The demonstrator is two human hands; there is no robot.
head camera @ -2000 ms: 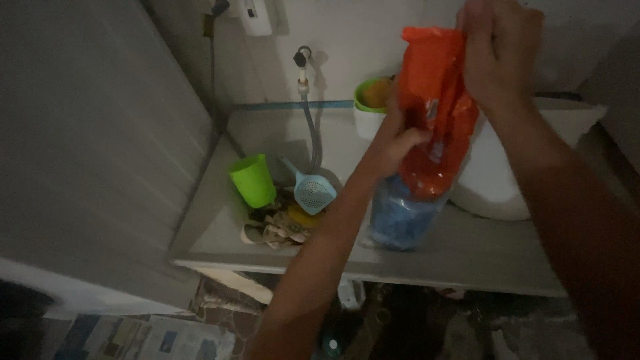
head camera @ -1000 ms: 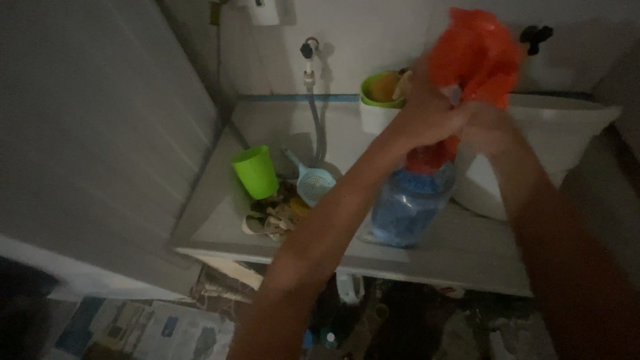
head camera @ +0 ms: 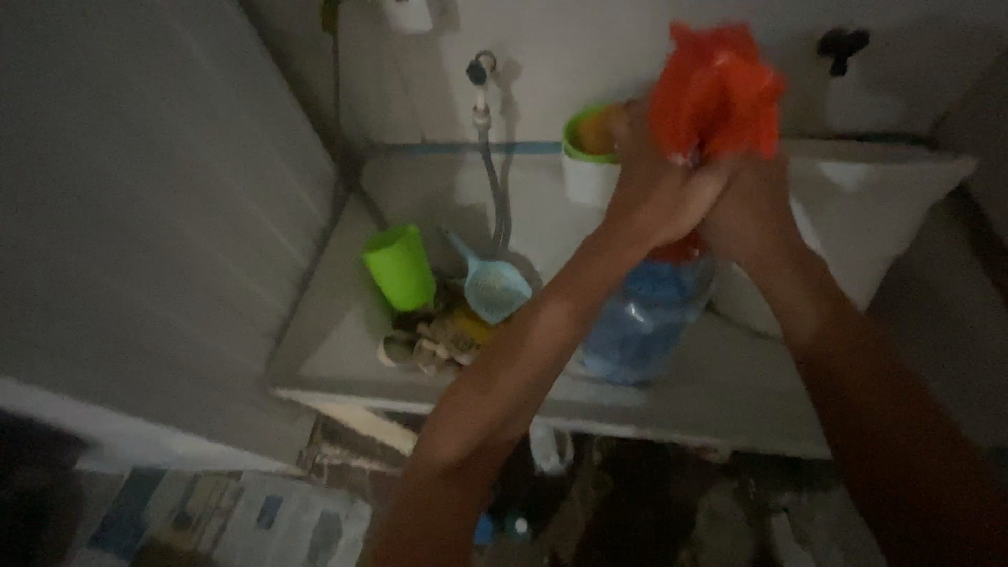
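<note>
Both my hands meet around the neck of an orange-red plastic bag [head camera: 720, 94], whose crumpled top sticks up above them. My left hand [head camera: 669, 185] grips it from the left, and my right hand [head camera: 748, 197] closes on it from the right, touching the left. Below my hands, a bit of the red plastic runs down to a clear blue plastic container [head camera: 642, 315] standing on the counter. Whether the bag goes into the container's mouth is hidden by my hands.
A green and white pot [head camera: 591, 173], a light green cup [head camera: 400, 268], a pale blue strainer [head camera: 496, 287] and a heap of cloths or scraps [head camera: 429, 342] sit on the counter [head camera: 339, 346]. A tap [head camera: 480, 87] with a grey hose is on the wall, and a white basin [head camera: 858, 213] lies right.
Two seconds ago the bag hung long between my hands, right hand at its top. Now both hands are together around it, with its upper part bunched above them.
</note>
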